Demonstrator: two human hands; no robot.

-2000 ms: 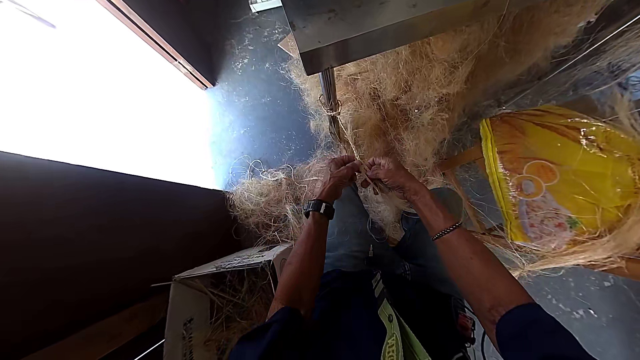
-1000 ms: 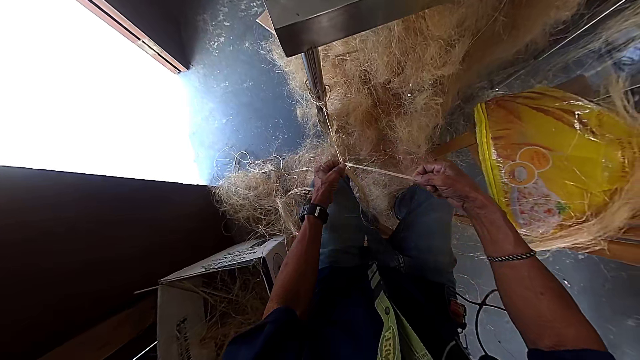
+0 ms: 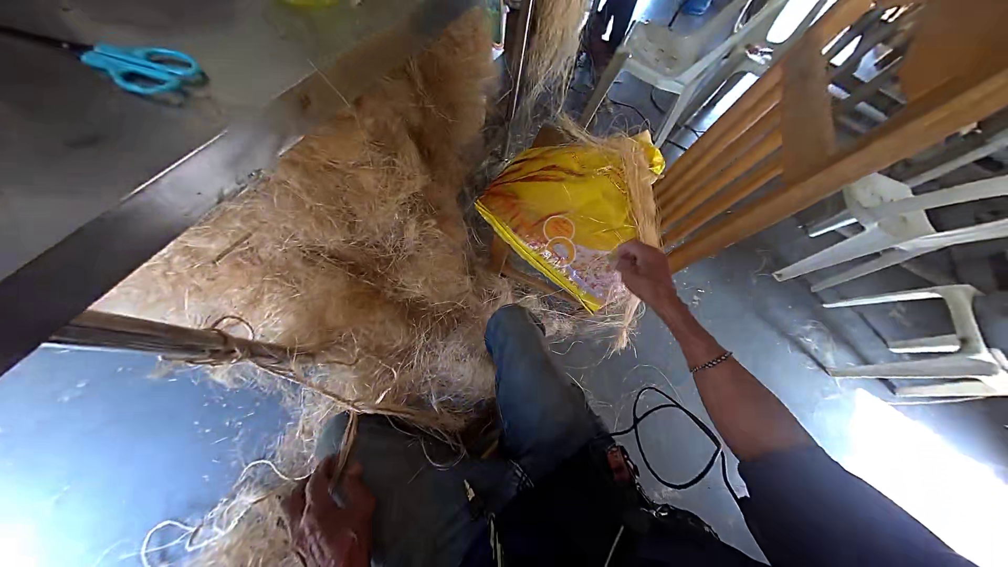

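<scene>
My left hand (image 3: 335, 508), low at left of centre beside my knee, is closed on a thin strand of fibre (image 3: 346, 441). That strand runs up and left to a fibre bundle (image 3: 173, 340) tied round with cord beneath the table. At right, my right hand (image 3: 646, 272) is at the lower edge of a yellow plastic bag (image 3: 575, 189), against a hank of long pale fibre (image 3: 642, 193) draped over it. Its fingers are curled, and whether they grip any fibre cannot be made out.
Turquoise-handled scissors (image 3: 142, 69) lie on the metal table (image 3: 94, 157) at upper left. A large heap of loose fibre (image 3: 370, 236) covers the floor ahead. A wooden bench (image 3: 835, 177) and white plastic chairs (image 3: 945, 339) stand at right. A black cable (image 3: 693, 472) loops on the floor.
The view has swung to the right. My right hand has left the strand it was pulling taut from my left hand and moved out to the yellow bag. My left hand stays on the strand.
</scene>
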